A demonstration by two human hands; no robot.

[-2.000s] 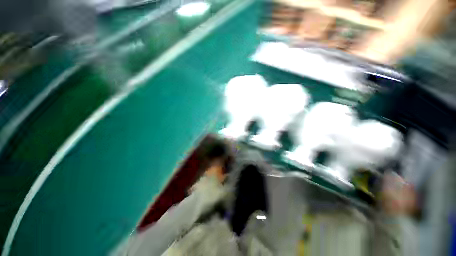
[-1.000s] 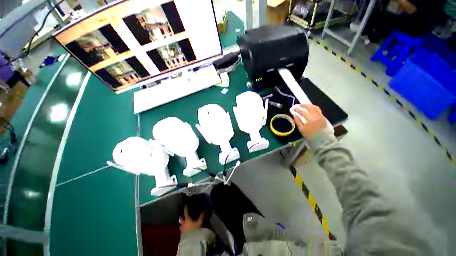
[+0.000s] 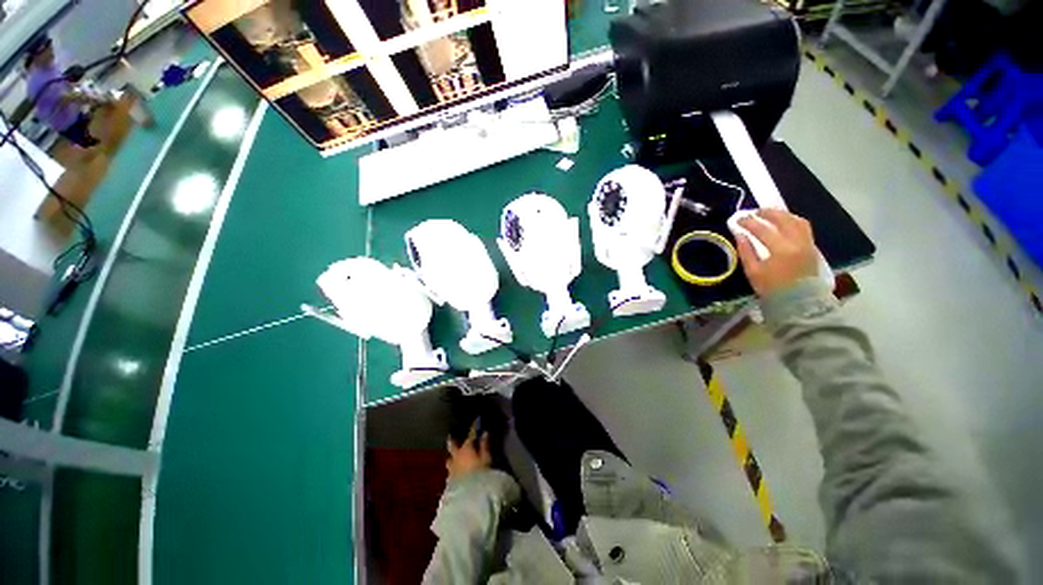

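My right hand (image 3: 783, 254) covers the white computer mouse (image 3: 749, 226) on a black mat (image 3: 814, 211), at the bench's right end. Several white security cameras (image 3: 541, 251) stand upright in a row on the green bench. The dark round faces with LEDs show on the two right ones. Their thin leads (image 3: 503, 371) gather at the front edge. My left hand (image 3: 467, 451) is low below the bench edge, resting on my dark knee with fingers apart; nothing is seen in it. The monitor (image 3: 400, 57) shows several pictures and is cut off at the top.
A white keyboard (image 3: 458, 151) lies below the monitor. A black label printer (image 3: 709, 74) with a white label strip (image 3: 749, 160) stands right of it. A yellow tape roll (image 3: 703, 258) lies beside the mouse. Left is a conveyor (image 3: 126, 331); a person (image 3: 60, 97) is beyond. Blue stools (image 3: 989, 109) are far right.
The view has steadied and shifted, so the bench sits further right and higher. The cameras' dark faces now show on some. My right hand stays on the mouse; my left hand stays low.
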